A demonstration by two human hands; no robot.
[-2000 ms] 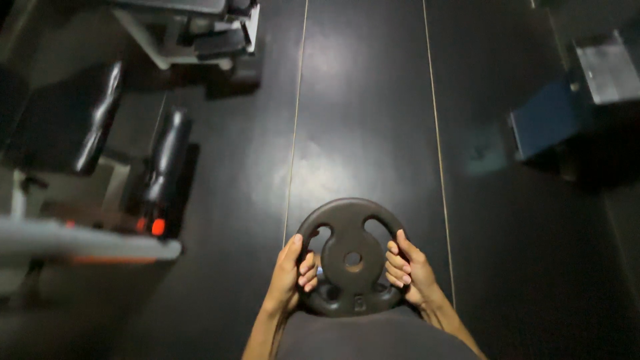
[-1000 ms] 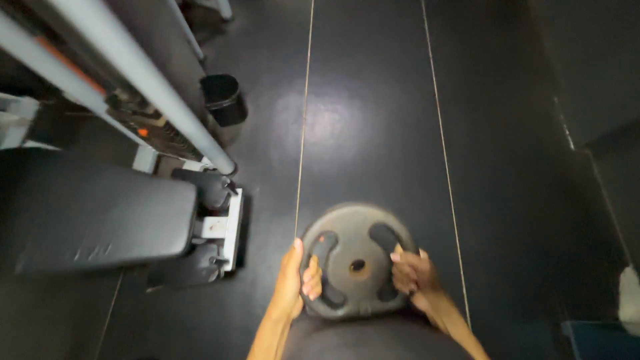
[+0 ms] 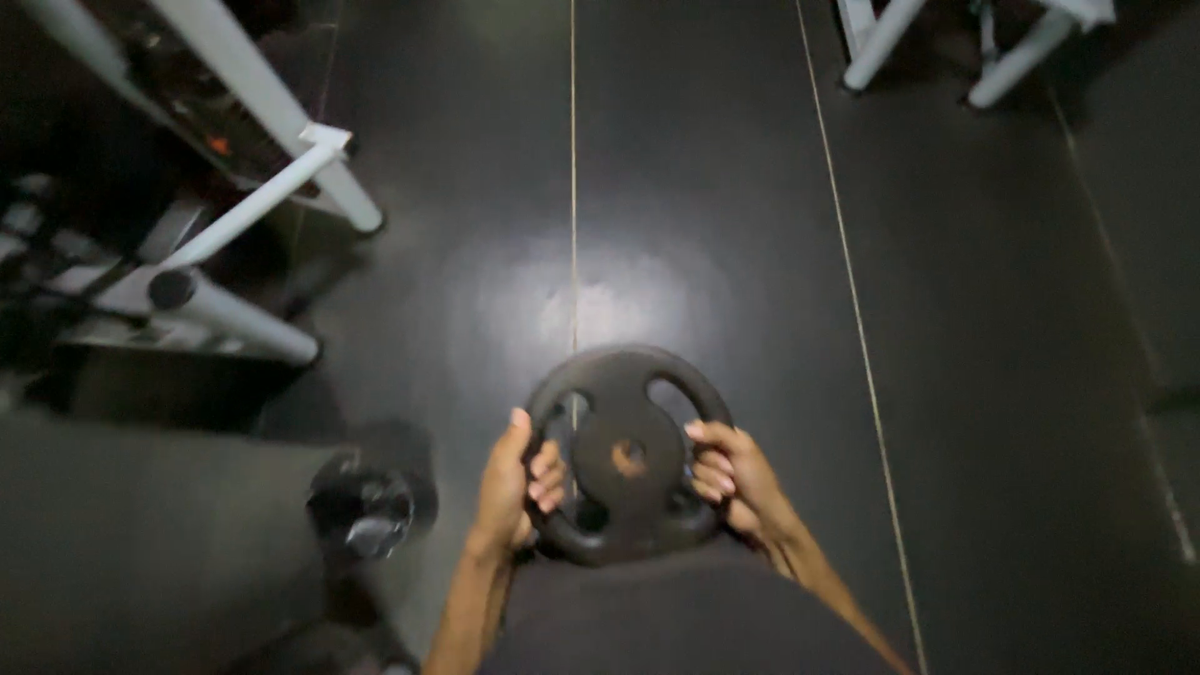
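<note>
A round black weight plate (image 3: 630,506) with cut-out grips and a centre hole is held in front of my torso, at the lower middle of the view. My left hand (image 3: 525,478) wraps its left rim, fingers through the opening and thumb on the outer edge. On the opposite rim, my right hand (image 3: 736,473) is closed the same way. The plate's lower edge is next to my dark shirt (image 3: 647,614).
Grey metal gym machine frames (image 3: 253,319) stand on the left, their feet on the black floor (image 3: 703,187). Another grey frame (image 3: 886,47) is at the upper right. A black bin (image 3: 375,511) with a shiny lining sits at lower left.
The view has moved along the floor: the padded bench seen on the left a second ago is gone, and the bin is now lower and nearer. Both hands keep hold of the plate.
</note>
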